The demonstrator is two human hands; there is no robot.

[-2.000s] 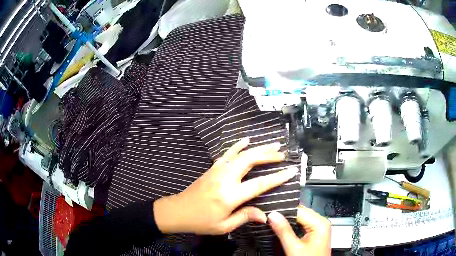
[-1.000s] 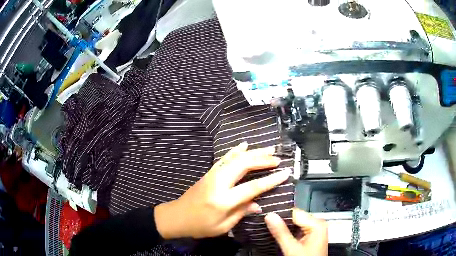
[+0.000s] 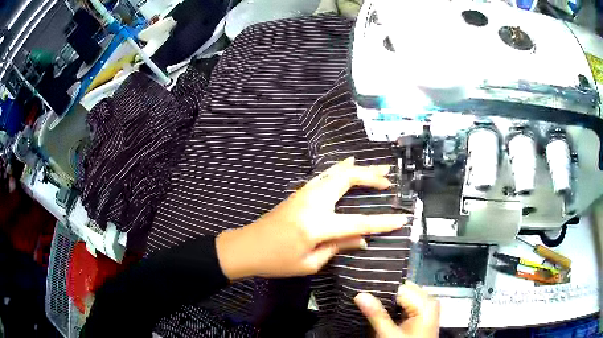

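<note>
The sleeve (image 3: 370, 254), dark knit with thin white stripes, lies with its right edge along the presser foot (image 3: 408, 175) of the white overlock machine (image 3: 436, 59). It overlaps the larger striped garment body (image 3: 244, 145) to its left. My left hand (image 3: 307, 224) lies flat on the sleeve, fingers spread, fingertips just left of the presser foot. My right hand (image 3: 402, 313) is at the bottom edge of the picture, partly cut off, with the sleeve's lower right edge between thumb and fingers.
A crumpled striped garment pile (image 3: 129, 148) lies at the far left. Orange and yellow-handled snips (image 3: 532, 267) lie right of the needle area. A thread chain (image 3: 476, 307) hangs at the table's front edge. A red item (image 3: 82, 274) and a white slatted basket (image 3: 59, 280) are lower left.
The view has shifted, so the machine appears further right. My left hand's fingers sit higher on the sleeve, further from my right hand. More striped cloth shows between the hands.
</note>
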